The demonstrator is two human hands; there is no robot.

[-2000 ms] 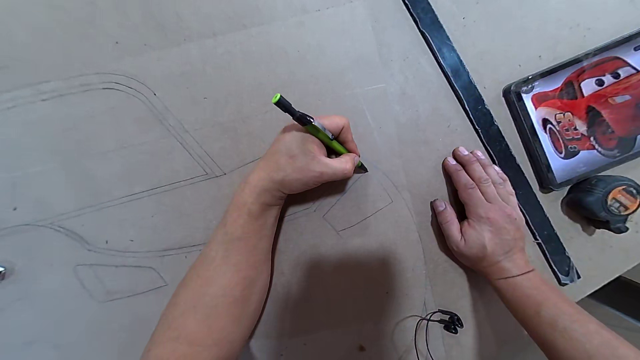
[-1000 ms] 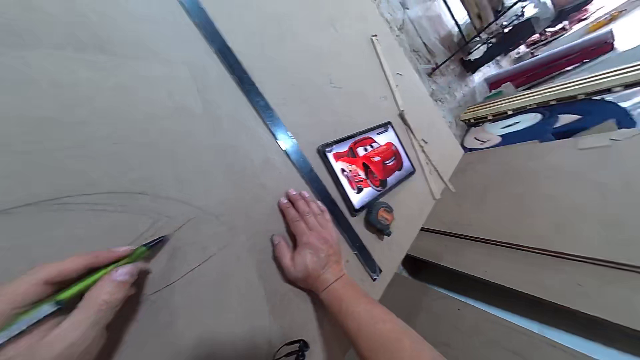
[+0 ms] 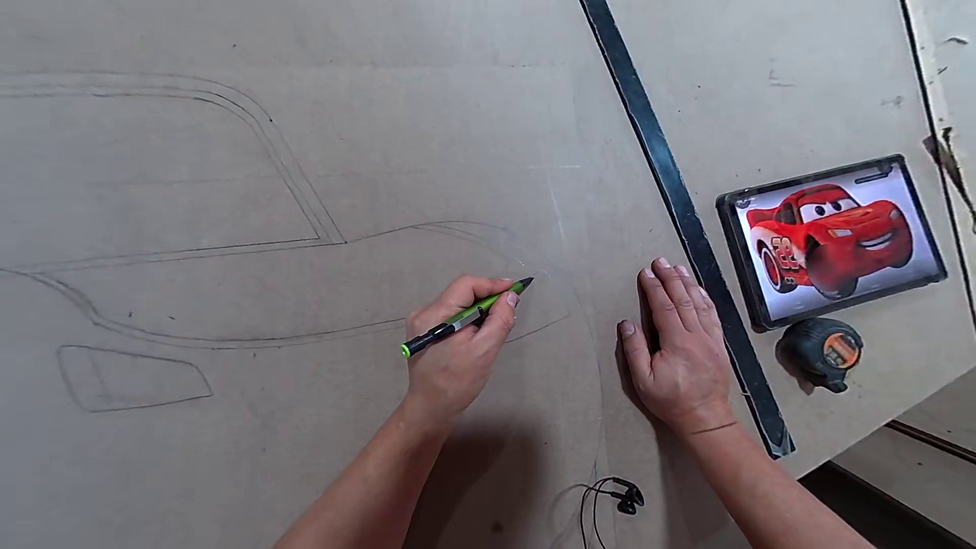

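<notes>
My left hand [image 3: 461, 335] grips a green and black mechanical pencil [image 3: 465, 316] near its point. The pencil slants up to the right, its tip at or just above the faint curved lines on a large flat brownish-grey board [image 3: 427, 457]. To the right, my right hand [image 3: 682, 343] lies palm down on the board, thumb spread, beside a long dark metal strip [image 3: 663, 160]; it holds nothing. Pencil lines form a large window-like outline [image 3: 293, 179], long curves and a small four-sided shape [image 3: 133, 379] at the left. My left hand hides part of the lines.
Right of the strip lies a black-framed tablet [image 3: 831, 236] showing a red cartoon car. Just below it sits a dark tape measure [image 3: 822, 352] with an orange centre. Black wired earphones [image 3: 627, 496] lie at the bottom. The board's edge [image 3: 877, 419] runs across the lower right.
The pencil has tilted: its rear end pointed up and left two seconds ago and now points down and left. My right hand stays flat by the strip. The view swung right and came back.
</notes>
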